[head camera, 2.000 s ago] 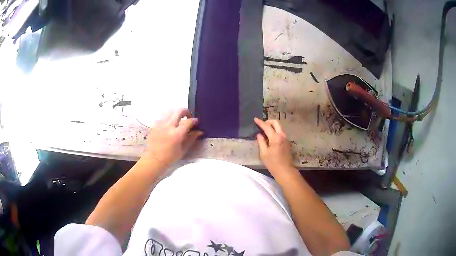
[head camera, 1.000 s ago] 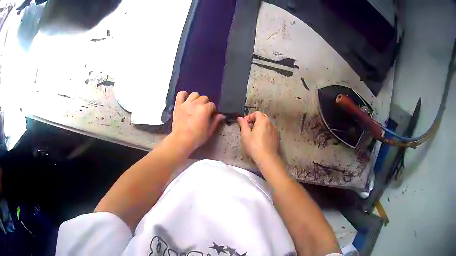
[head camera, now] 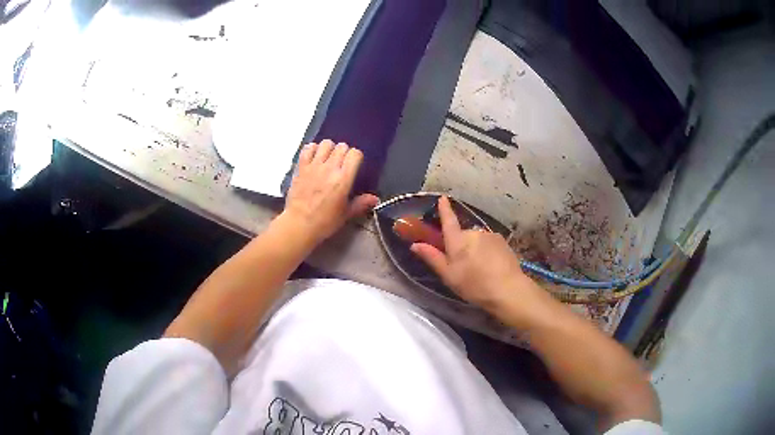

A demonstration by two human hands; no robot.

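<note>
The color-blocked panel [head camera: 378,93], with white, purple and dark grey bands, lies flat with its short end near the table's front edge. My left hand [head camera: 327,187] rests on the purple band near that end, its thumb pointing toward the iron's tip. My right hand [head camera: 472,259] is closed around the reddish-brown handle of the steam iron [head camera: 408,251]. The iron's pointed tip faces left, close to my left thumb, at the panel's short end. The part of the hem by the iron's tip is hidden.
Another purple and dark grey panel [head camera: 595,93] lies on the table at the right. A blue hose and a yellow-tan line [head camera: 586,282] trail right from the iron. The stained table [head camera: 178,161] has its front edge before me. A pale wall [head camera: 731,297] stands at far right.
My right hand has left the panel's short end and taken hold of the iron, which moved left from the table's right end to the hem. My left hand stays on the panel, now flatter.
</note>
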